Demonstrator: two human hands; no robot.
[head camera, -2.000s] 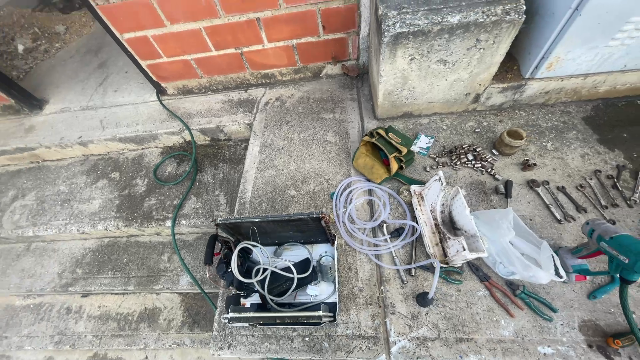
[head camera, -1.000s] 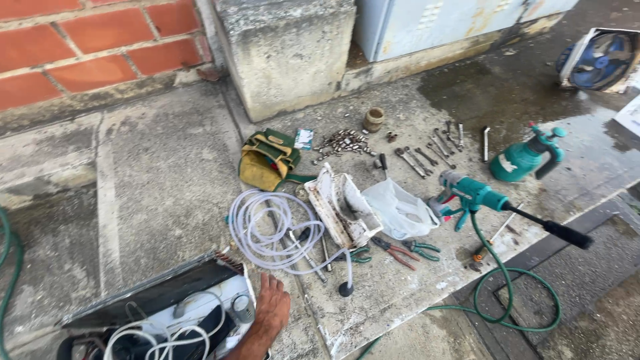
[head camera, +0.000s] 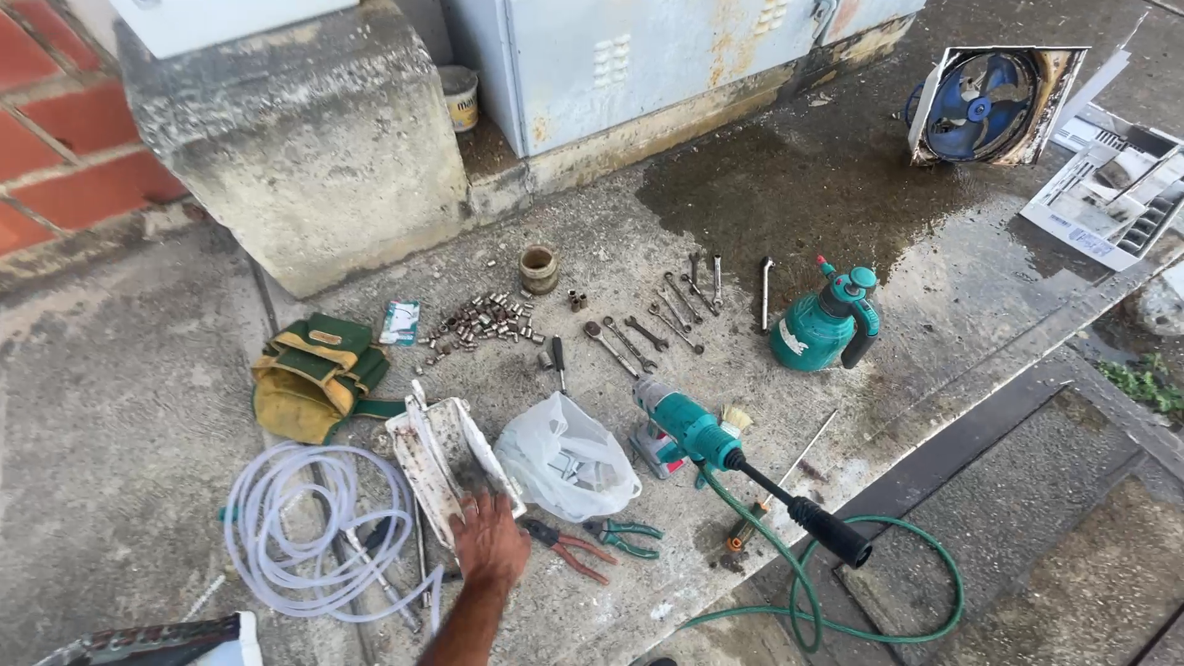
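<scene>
My left hand (head camera: 490, 539) reaches in from the bottom, its fingers curled over the near end of a dirty white plastic box (head camera: 427, 467). A coil of clear hose (head camera: 268, 555) lies left of the box. To its right are a white plastic bag (head camera: 566, 462), orange-handled pliers (head camera: 578, 552) and green-handled pliers (head camera: 634, 536). A teal cordless pressure washer gun (head camera: 694, 427) lies farther right. Beyond the box are sockets (head camera: 486, 322), wrenches (head camera: 629, 342), a screwdriver (head camera: 559, 361) and a green and yellow tool pouch (head camera: 314, 379). My right hand is not in view.
A teal pump sprayer (head camera: 814, 333) stands near wet concrete. A blue fan in a rusty housing (head camera: 1054, 102) and white plastic parts (head camera: 1091, 203) lie at the far right. A concrete block (head camera: 305, 148) and metal cabinet (head camera: 647, 65) border the back. A green hose (head camera: 925, 638) crosses the slab edge.
My left hand, out of view two seconds ago, was beside the open case a second ago and is now at the white box. The view has swung right.
</scene>
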